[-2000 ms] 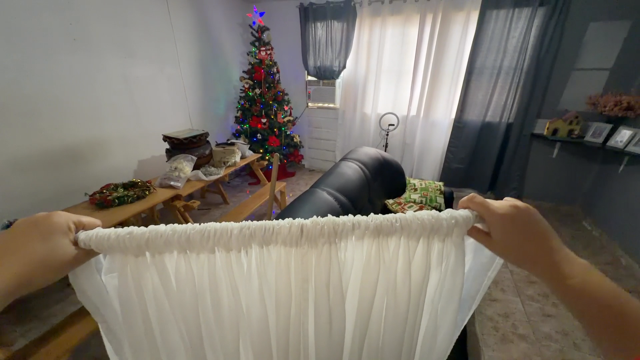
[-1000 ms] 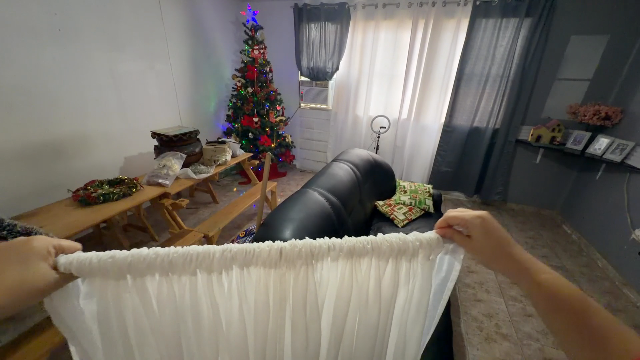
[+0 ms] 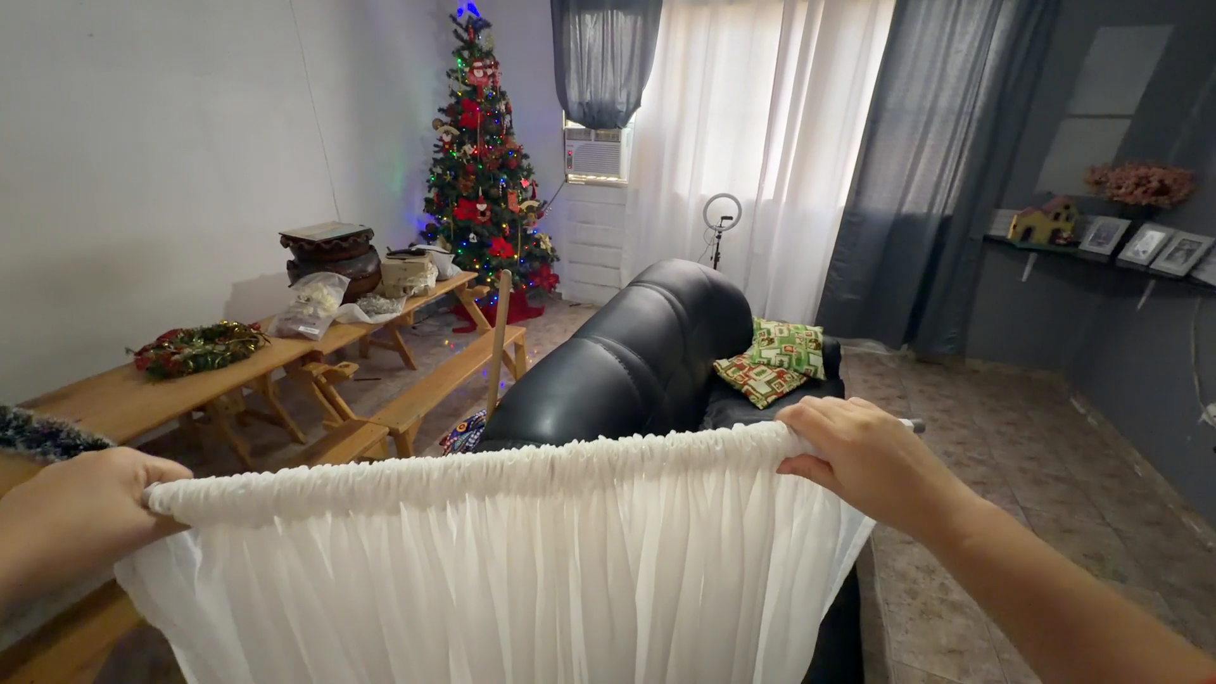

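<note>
A sheer white curtain (image 3: pixel 494 560) hangs gathered along a rod held level across the front of the view. My left hand (image 3: pixel 90 518) grips the gathered top at its left end, fingers closed round it. Toward the right end my right hand (image 3: pixel 855 461) is shut on the curtain top, with the grey tip of the curtain rod (image 3: pixel 914 426) sticking out just beyond it. The fabric hides the rest of the rod, and its lower edge is out of view.
Behind the curtain stands a black leather sofa (image 3: pixel 608 351) with patterned cushions (image 3: pixel 784 356). Wooden benches (image 3: pixel 451 375) and a long wooden table (image 3: pixel 104 399) with a wreath (image 3: pixel 199 349) are at left. A Christmas tree (image 3: pixel 484 171) and a ring light (image 3: pixel 722 214) stand farther back.
The rod's grey tip now shows past my right hand, where the earlier frames did not show it. Both hands keep their hold on the curtain.
</note>
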